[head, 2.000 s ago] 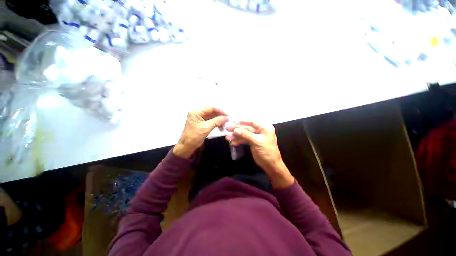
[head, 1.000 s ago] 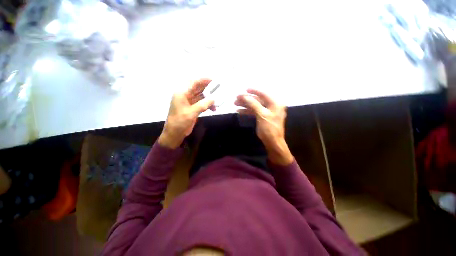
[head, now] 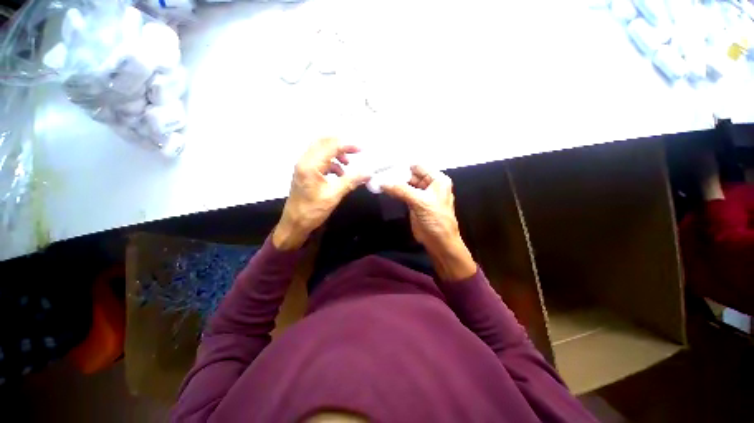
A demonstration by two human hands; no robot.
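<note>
A white piece [head: 385, 178] is held between the fingertips of both hands at the table's front edge. It is glossy and partly washed out, with a thin grey line across it. My left hand [head: 318, 186] grips its left side with thumb and fingers. My right hand [head: 428, 206] grips its right side, thumb below. A small dark greyish shape shows below the piece, between the hands; I cannot tell what it is. Thin loose bits [head: 324, 69] lie on the white table [head: 248, 157] beyond the hands.
A clear bag of white pieces [head: 132, 78] lies at the left. More white pieces [head: 661, 54] are heaped at far right. Below the table are a carton of blue bits [head: 194, 277] at left and a large open carton [head: 608, 264] at right. A person's red sleeve [head: 732, 215] shows at right.
The hands were apart a second ago, with a white piece in the left; now both meet on a white piece. The view has shifted, and loose bits show more clearly on the table.
</note>
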